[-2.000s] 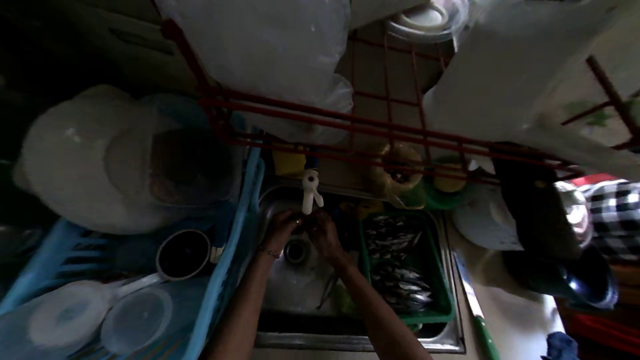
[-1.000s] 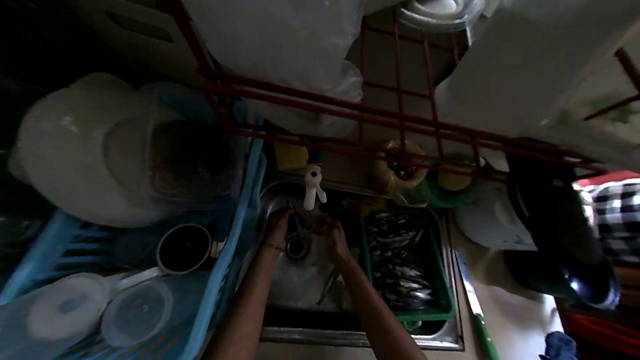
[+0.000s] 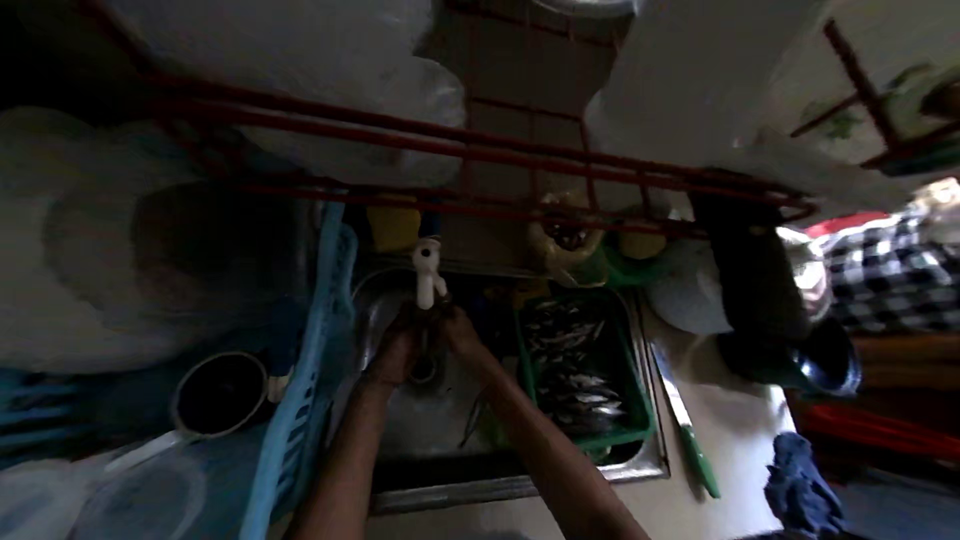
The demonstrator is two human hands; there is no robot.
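Note:
Both of my hands are under the white tap (image 3: 427, 274) over a metal sink (image 3: 420, 442). My left hand (image 3: 397, 349) and my right hand (image 3: 459, 330) are close together, with a small dark thing between them that is too dim to name; which fingers grip it cannot be seen. Below them is the round drain (image 3: 423, 369). To the right of my right forearm, a green plastic basket (image 3: 645, 420) holds many small silvery fish (image 3: 589, 397). A slim fish-like thing (image 3: 472, 421) lies in the sink beside that forearm.
A blue plastic rack (image 3: 289, 420) with bowls and a dark-filled pan (image 3: 221, 394) borders the sink at left. A red wire shelf (image 3: 525, 154) hangs above. At right, a green-handled knife (image 3: 697, 461) and a blue cloth (image 3: 801, 480) lie on the counter.
My hands have come closer together beneath the tap. The basket of fish and the knife have stayed in place. The view has shifted slightly.

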